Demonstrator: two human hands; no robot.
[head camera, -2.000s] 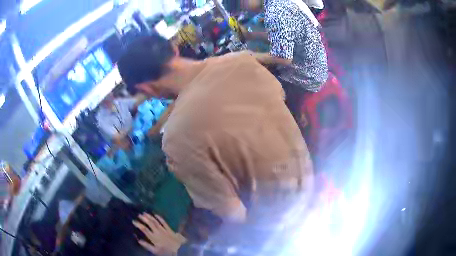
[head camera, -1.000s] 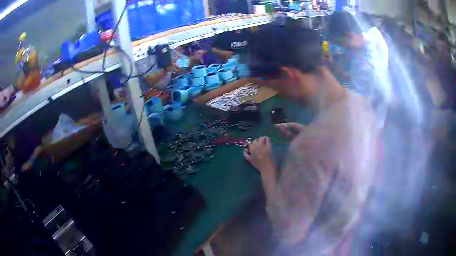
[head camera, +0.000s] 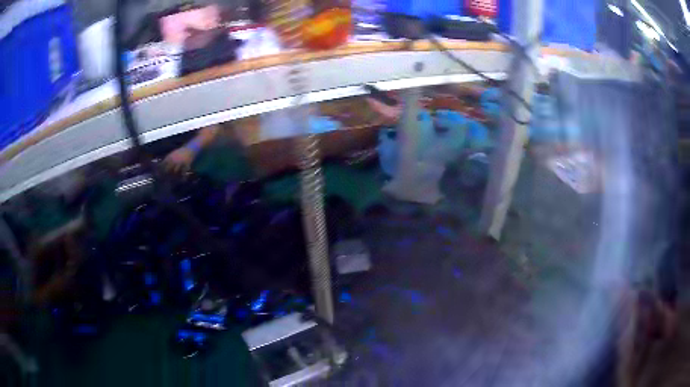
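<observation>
Neither of my hands is in view. A blurred heap of black units, some with shiny blue parts (head camera: 188, 276), lies on the green mat (head camera: 151, 351) at the left and centre. A white-silver box with a metal mechanism, likely the screw feeder (head camera: 280, 332), stands at the bottom centre. A long grey-beige strip (head camera: 312, 204) hangs down to near its right side. A small pale block (head camera: 352, 257) sits among the dark parts. Motion blur hides the details of the units.
A shelf edge (head camera: 227, 102) crosses the top, with blue bins above. A white post (head camera: 516, 143) stands right of centre. Light-blue parts (head camera: 461, 130) and a plastic bag (head camera: 414, 178) lie beyond. Another person's hand (head camera: 181, 156) reaches in at the far left. Glare blurs the right.
The view has swung left along the bench. The worker in the brown shirt has left clear view. The feeder, shelf and dark units now show nearer the centre. A hand seen low two seconds ago is gone.
</observation>
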